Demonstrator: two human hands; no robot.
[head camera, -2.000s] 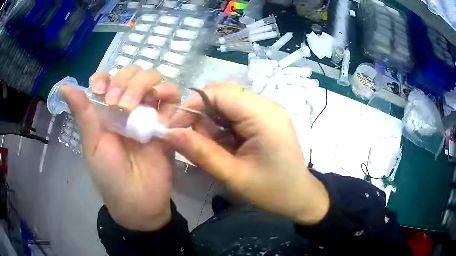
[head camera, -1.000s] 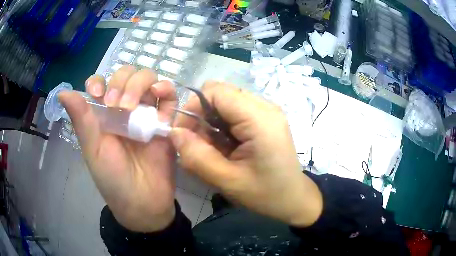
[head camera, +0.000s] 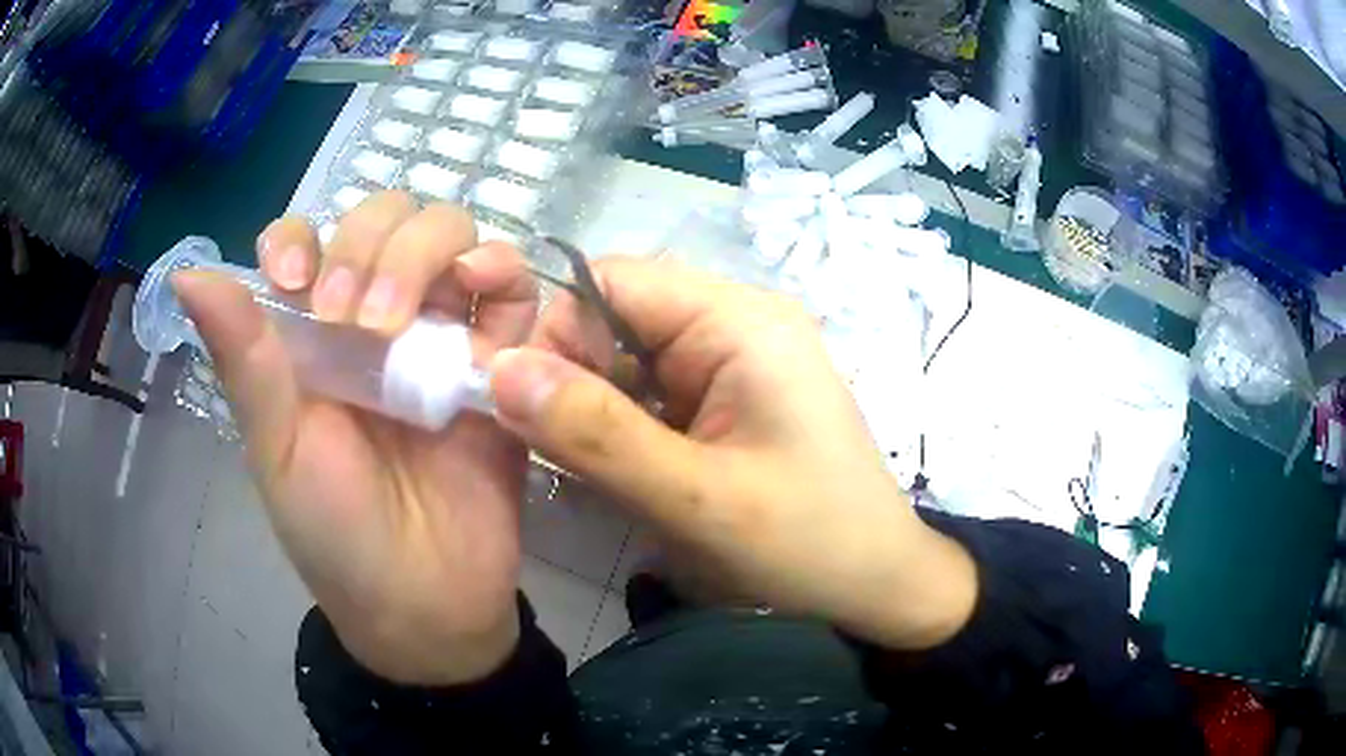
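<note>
A clear syringe barrel (head camera: 332, 359) lies across my left hand (head camera: 384, 488), its wide flange at the far left and its white nozzle end towards the right. My left fingers and thumb hold it over the lap. My right hand (head camera: 738, 443) is at the nozzle end; its thumb and fingertips touch the small nozzle. My right hand also holds dark tweezers (head camera: 588, 293), their tips pointing up and left past the fingers. The right fingertips partly hide the nozzle.
A heap of whitish barrels (head camera: 834, 214) lies at the back of the bench. A blister tray (head camera: 487, 111) of white blocks is behind my left hand. A black cable (head camera: 967, 303) crosses the white sheet (head camera: 1033, 369). At right are a small tub (head camera: 1082, 239) and a plastic bag (head camera: 1247, 347).
My right thumb has moved up and over the nozzle, and the tweezers have shifted in my right hand. The barrel stays in my left hand, almost unmoved.
</note>
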